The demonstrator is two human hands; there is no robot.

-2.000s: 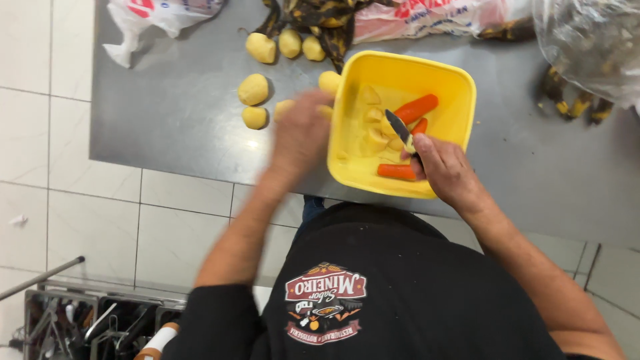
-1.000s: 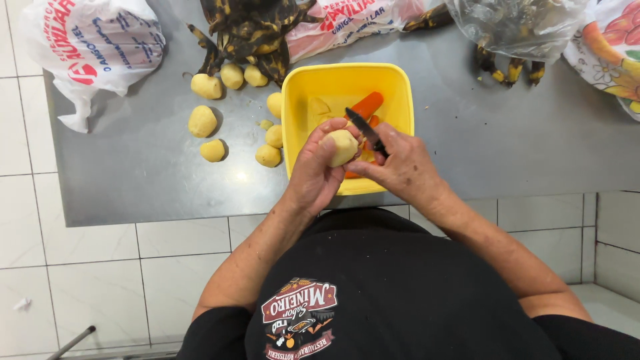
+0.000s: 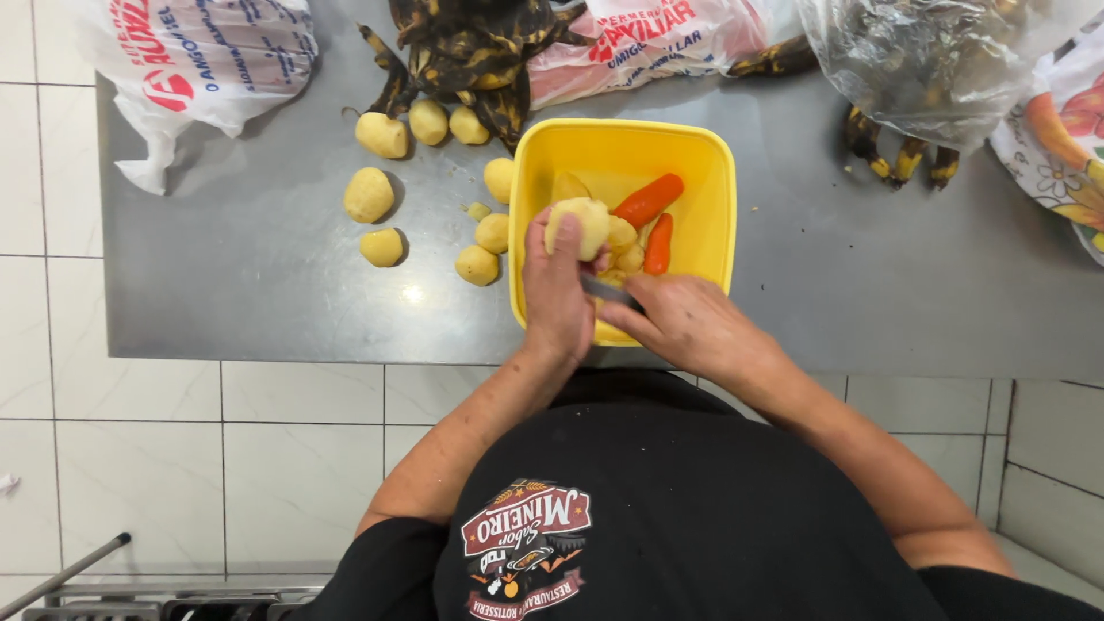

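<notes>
My left hand [image 3: 559, 276] grips a peeled potato [image 3: 580, 228] over the yellow plastic tub [image 3: 623, 131], with the thumb across its face. Just to the right and below it, my right hand [image 3: 699, 323] holds a knife [image 3: 608, 291]; the blade is blurred and points toward my left palm. Inside the tub lie an orange carrot [image 3: 649, 200], a smaller carrot piece [image 3: 659, 244] and several pale yellow potato pieces [image 3: 623, 246]. Several whole peeled potatoes [image 3: 368, 195] sit on the steel table left of the tub.
The steel table [image 3: 862, 285] carries dark, overripe plantains [image 3: 474, 52] behind the potatoes, a white plastic bag [image 3: 224, 69] at back left, a red-and-white bag [image 3: 647, 43], a clear bag [image 3: 931, 69] over more plantains, and a floral-patterned item [image 3: 1065, 164] at far right.
Two seconds ago my left hand was blurred near the potatoes on the table; one second ago it held a potato over the tub. More of the tub's inside shows now.
</notes>
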